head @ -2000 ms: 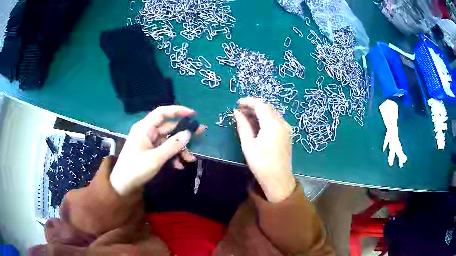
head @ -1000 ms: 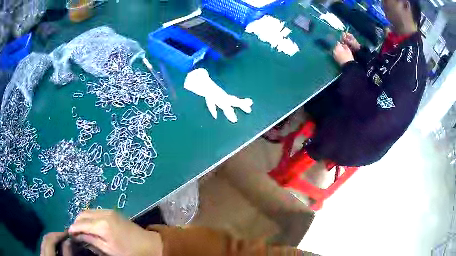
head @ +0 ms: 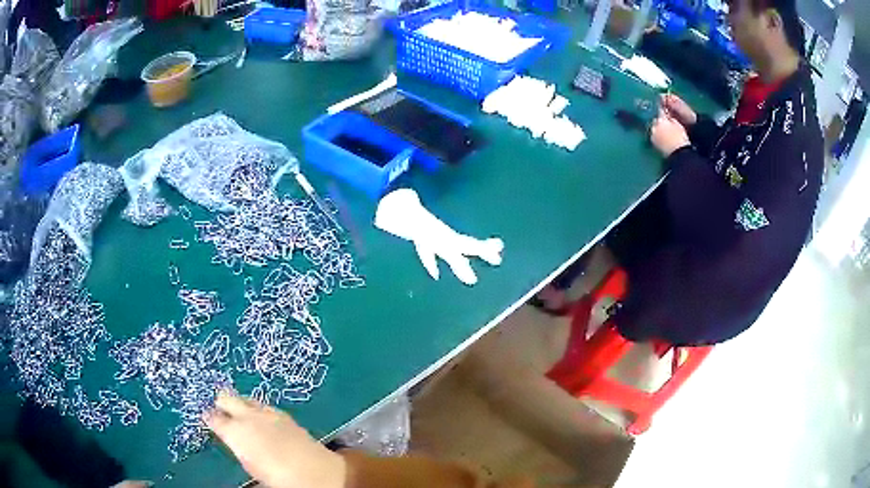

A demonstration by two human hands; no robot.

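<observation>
My right hand is at the bottom left, its fingertips at the near edge of a dense pile of small silvery metal fittings. Whether it pinches a piece cannot be told. Only a sliver of my left hand shows at the bottom edge; the rest is cut off. Loose oval metal hooks lie right of the fittings, with more hooks to the left. A dark flat sheet lies at the lower left, blurred.
Clear plastic bags spill hooks. Beyond are a white glove, a blue bin, a blue basket and a cup. Another person sits at right on a red stool. A cardboard box stands below the table edge.
The view has swung right, then tilted up a little. My hands were close together around a dark piece; now my right hand is at the fittings and my left is almost out of view.
</observation>
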